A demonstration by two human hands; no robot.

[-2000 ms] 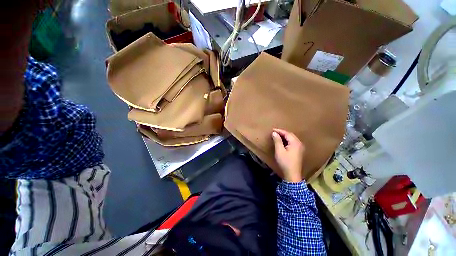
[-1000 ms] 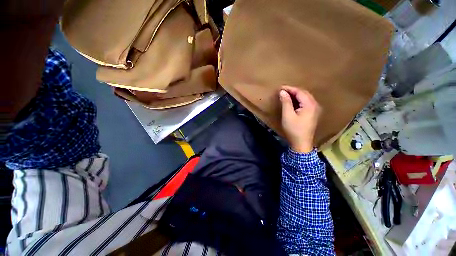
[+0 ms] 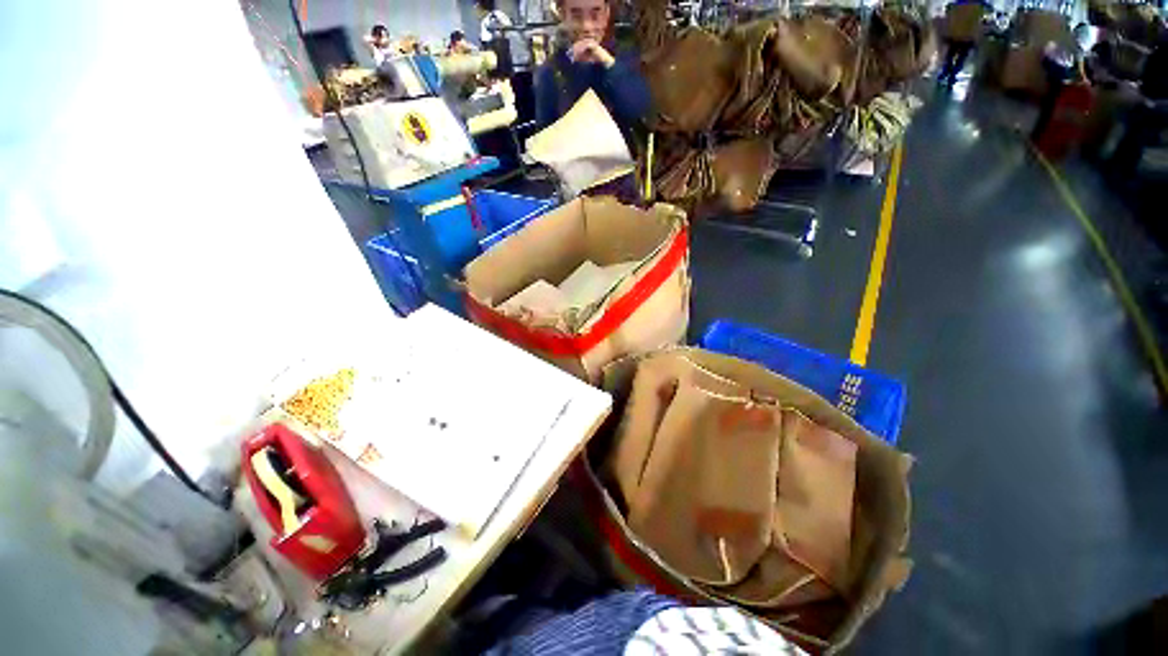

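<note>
Neither of my hands shows in the head view; a strip of blue cloth and a striped pale cloth show at the bottom edge. A round-edged carton at the lower middle holds brown bag pieces. On the bench at the left lie a red tape dispenser with a pale strip in it and black-handled pliers. A white board lies behind them, with many small gold fittings scattered at its left and a few dark dots near its middle.
A carton with red tape stands behind the bench corner. A blue crate is behind the near carton. A blue-framed machine stands beyond the bench. A person sits behind it. Brown pieces hang on a rack. A yellow aisle line runs along the grey floor.
The view has swung to the right, towards the bench end and cartons. The large brown bag piece, the stack at left and the hand on the piece have left the picture.
</note>
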